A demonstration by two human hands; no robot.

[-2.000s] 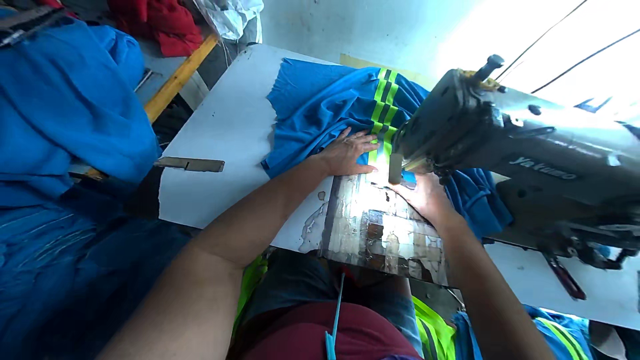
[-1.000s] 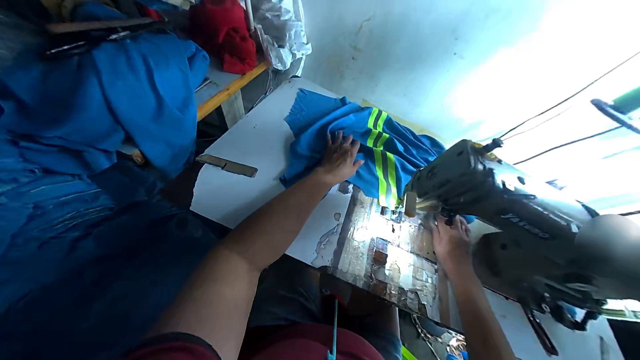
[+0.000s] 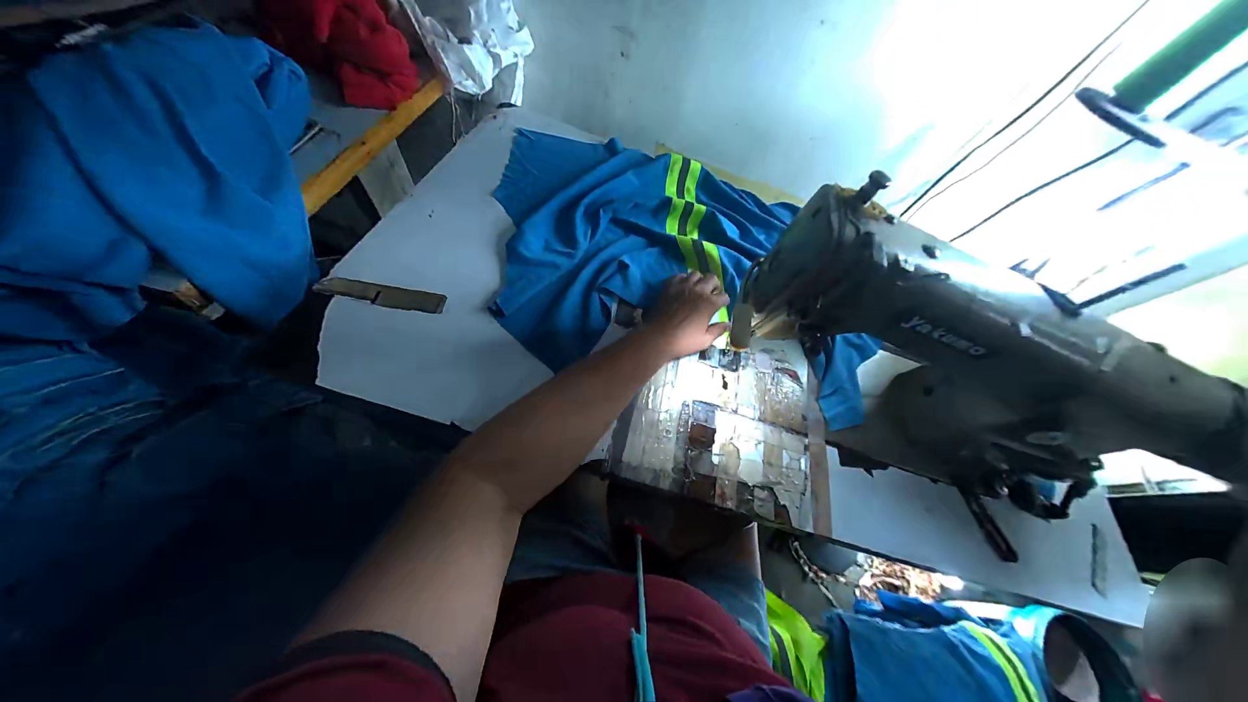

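Note:
Blue fabric with yellow-green reflective tape lies bunched on the white table, and part of it passes under the sewing machine. My left hand rests on the fabric and tape just left of the needle area, fingers slightly curled; whether it pinches the cloth is not plain. The machine's front plate is covered with worn, patchy tape and lit by a bright lamp spot. My right hand is out of view.
A flat strip lies at the table's left. Beyond are a heap of blue cloth, red cloth and a wooden edge. A dark-handled tool lies below the machine's arm. More blue and yellow-green cloth hangs at lower right.
My left hand has moved right, closer to the needle area, from the middle of the fabric. My right hand, beside the machine head a second ago, has left the view.

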